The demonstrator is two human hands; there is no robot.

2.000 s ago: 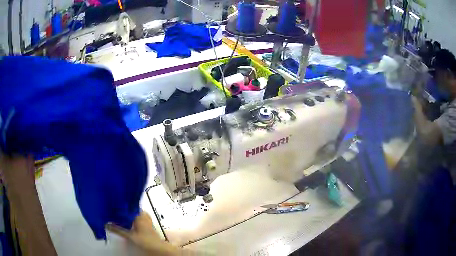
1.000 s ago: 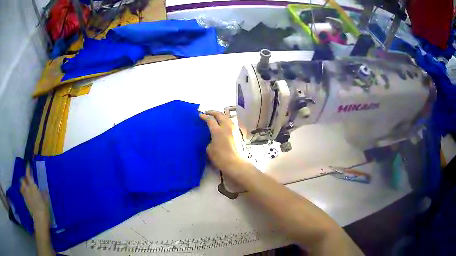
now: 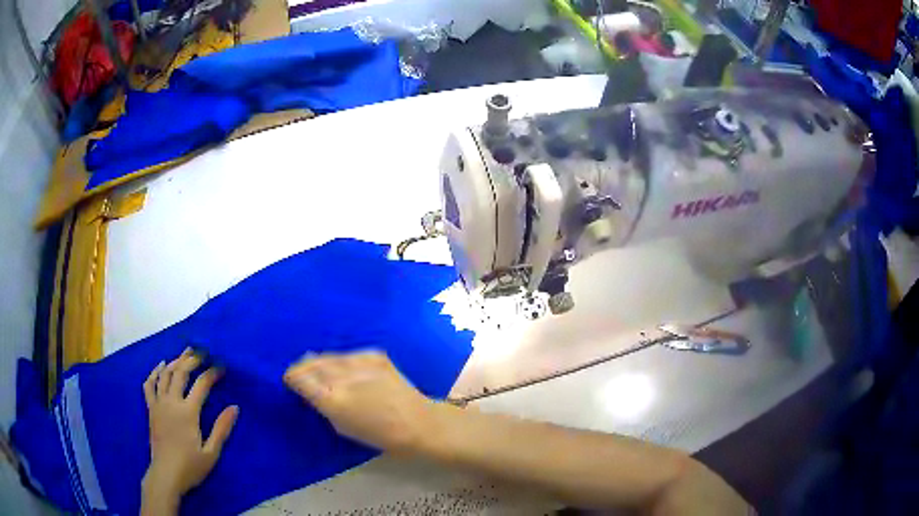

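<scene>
A royal-blue fabric piece [image 3: 292,292] lies spread on the white table, left of the sewing machine [image 3: 645,191]. Its right edge reaches the lit area beside the presser foot [image 3: 509,282]. A pale strip [image 3: 81,443] runs across its left end. My left hand [image 3: 184,418] rests on the fabric with fingers spread. My right hand [image 3: 353,393] is over the middle of the fabric, fingers bent and closed towards a fold of it; the fingertips are blurred, so a grip cannot be made out.
Thread snips [image 3: 705,340] lie on the table right of the needle. More blue fabric [image 3: 292,76] lies at the back left on a brown board. A yellow-green tray [image 3: 584,30] stands behind the machine. Yellow tape [image 3: 91,292] marks the table's left end. A teal packet [image 3: 802,323] is at the right.
The blue fabric's right edge has moved right, to the presser foot. My right hand has moved left from that edge to mid-fabric. My left hand has moved right from the fabric's left end.
</scene>
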